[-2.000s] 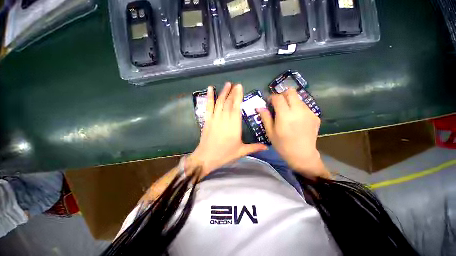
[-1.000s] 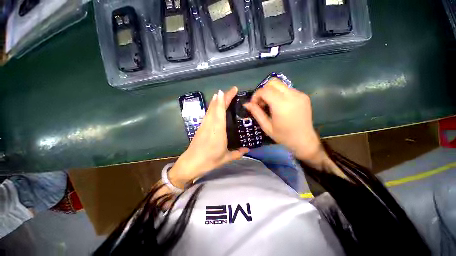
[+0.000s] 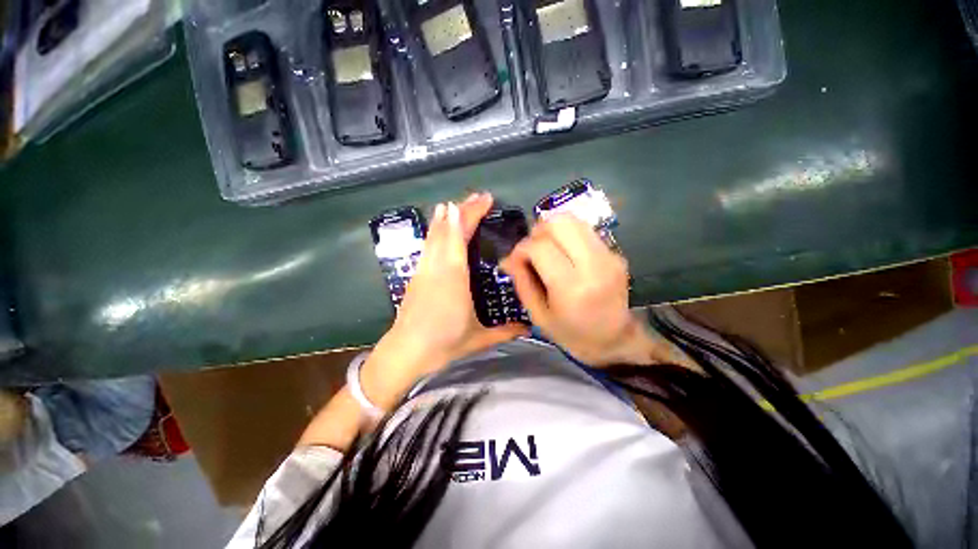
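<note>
A black keypad mobile phone (image 3: 493,290) stands tilted between my hands at the bench's front edge, its dark screen and keys facing me. My left hand (image 3: 438,287) holds it along its left side, thumb below it. My right hand (image 3: 574,281) has its fingertips bunched at the phone's screen and upper keys; whether they pinch anything is hidden. A second phone (image 3: 397,249) lies left of my left hand with a whitish screen. A third phone (image 3: 579,202) lies behind my right hand, partly covered by it.
A clear blister tray (image 3: 311,184) with several black phone backs (image 3: 359,97) lies behind the phones on the green bench (image 3: 794,161). Another tray (image 3: 102,91) on a white sheet is at upper left. Cardboard boxes (image 3: 231,429) are beneath. A person's clothed part (image 3: 102,418) shows at lower left.
The middle phone's screen, whitish two seconds ago, now looks dark. My left hand has closed around its side. My right hand has moved from the right phone onto the middle one.
</note>
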